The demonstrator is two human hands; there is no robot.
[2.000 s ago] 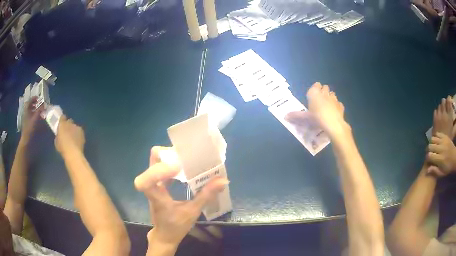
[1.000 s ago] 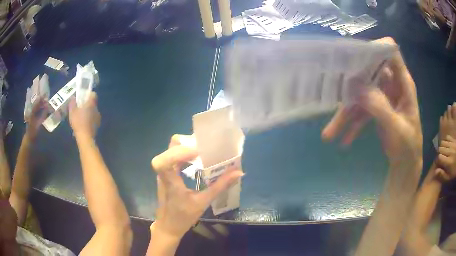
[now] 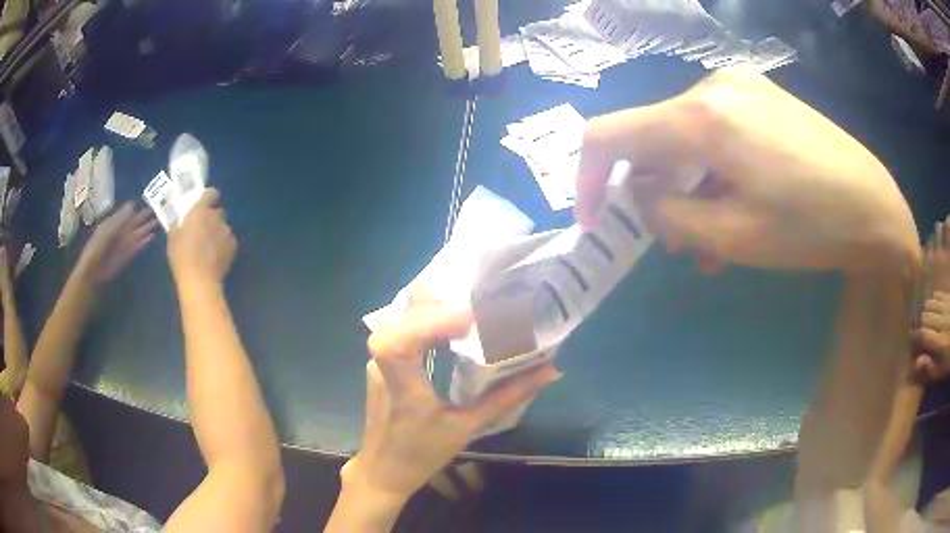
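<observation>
My left hand grips a small white carton near the table's front edge, its open end facing up and away. My right hand pinches the far end of a white instruction leaflet with short dark bars. The leaflet is curved and its near end is at the carton's opening; how far it is inside cannot be told. A white sheet-like piece lies behind the carton. The leaflet pile in use is partly hidden behind my right hand.
Two pale posts stand at the back, with a leaflet reserve beside them. At left another person's hands handle a bagged white item near white cartons. Another person's hand shows at the right edge.
My right hand took a leaflet from the pile, lifted it and brought it left and down to the carton's opening. My left hand and carton moved slightly right, and the carton tilted.
</observation>
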